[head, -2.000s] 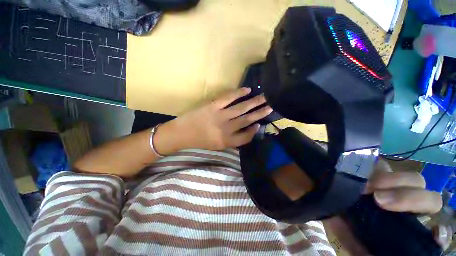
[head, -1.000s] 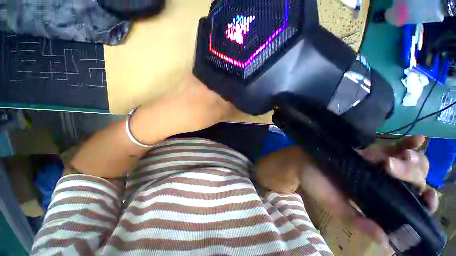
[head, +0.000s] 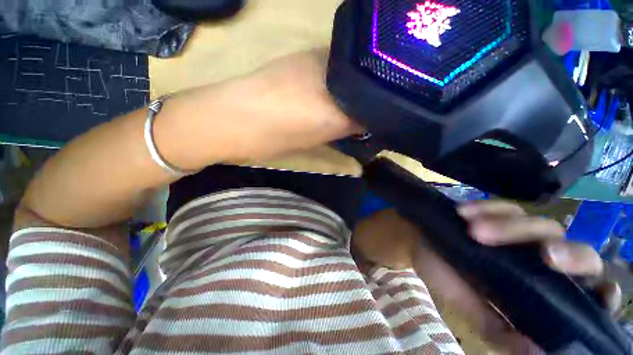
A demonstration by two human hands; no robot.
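A black gaming headset (head: 486, 121) is held up at the upper right, its hexagonal mesh ear cup facing me with a lit rim and a glowing pink-white logo. My left hand (head: 312, 104) reaches to the ear cup from the left; its fingers are hidden behind the cup, and it holds the headset there. My right hand (head: 527, 243) is wrapped around a long black electric screwdriver (head: 486, 270) at the lower right. The driver's front end points up and left to just below the ear cup. Its tip cannot be made out clearly.
A tan board (head: 271, 35) lies under the headset. A black mat with white lines (head: 76, 90) and grey crumpled cloth (head: 104, 21) are at the left. A dark rounded object (head: 201, 5) is at the top. A clear bottle with pink (head: 586, 31) stands upper right, near blue trays.
The headset has turned so the lit cup faces me, and has lately moved right. My left hand has moved behind the cup. The driver has come up beside the headset.
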